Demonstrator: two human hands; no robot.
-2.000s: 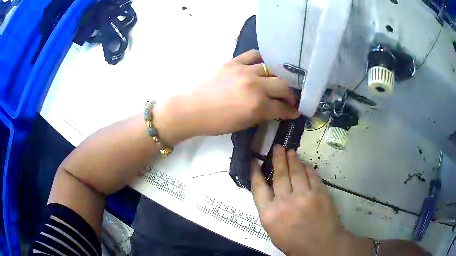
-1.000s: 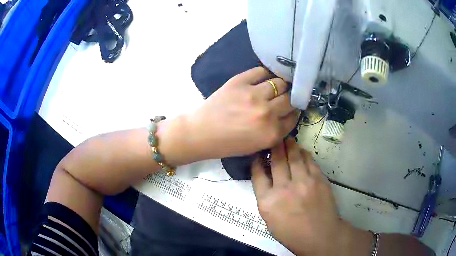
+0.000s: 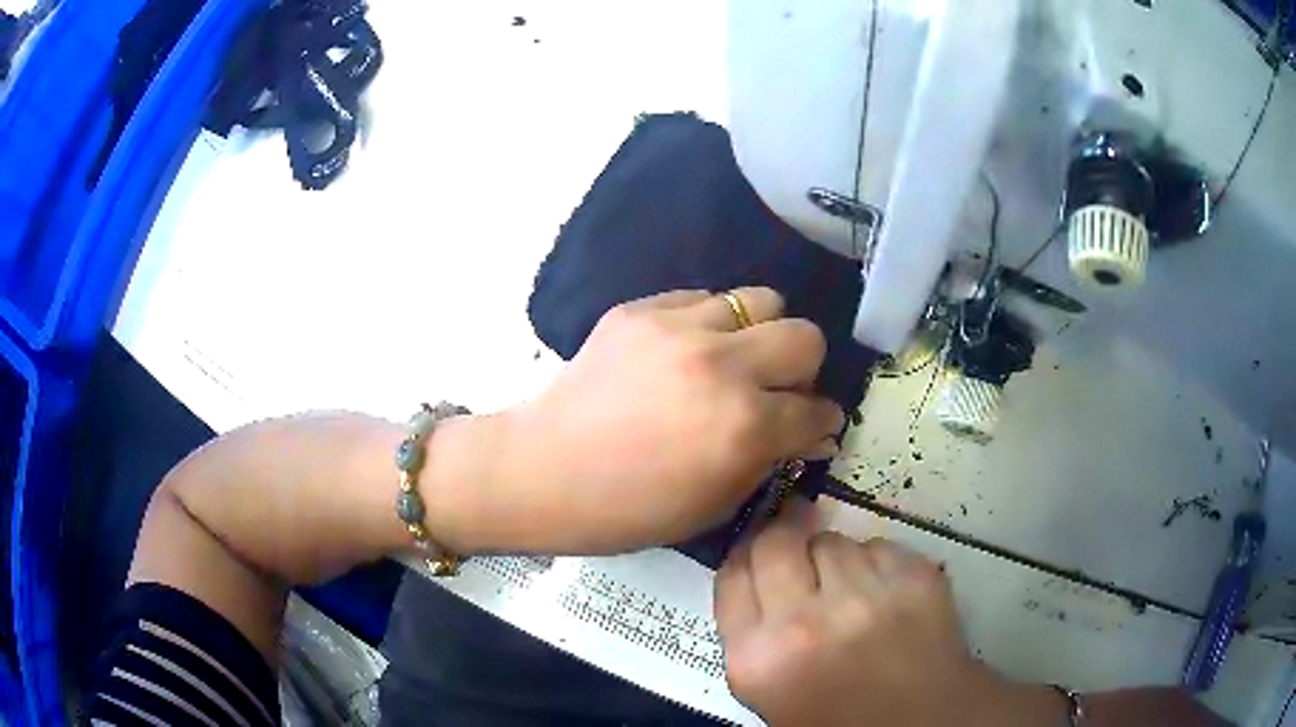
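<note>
A black fabric panel [image 3: 668, 213] lies flat on the table, its right edge beside the white sewing machine head [image 3: 924, 156]. My left hand [image 3: 682, 412] presses on the panel's near part, its fingertips pinching the edge. A black zipper strip [image 3: 768, 500] with a pale line of teeth shows between my hands. My right hand [image 3: 853, 611] holds the strip's near end with bent fingers. The fingertips of both hands are partly hidden. The presser foot and needle are mostly hidden behind the machine head.
Tangled black zipper loops [image 3: 324, 100] lie at the table's upper left. A blue bin [image 3: 71, 213] stands at far left. A purple-handled screwdriver [image 3: 1219, 611] lies at right. White ribbed knobs [image 3: 1107, 244] stick out from the machine. A clear plastic bag [image 3: 330, 660] is beside the lap.
The panel has turned and more of it shows at the machine's left. My left hand has moved down, away from the machine head, close to my right hand. My right hand has shifted slightly down.
</note>
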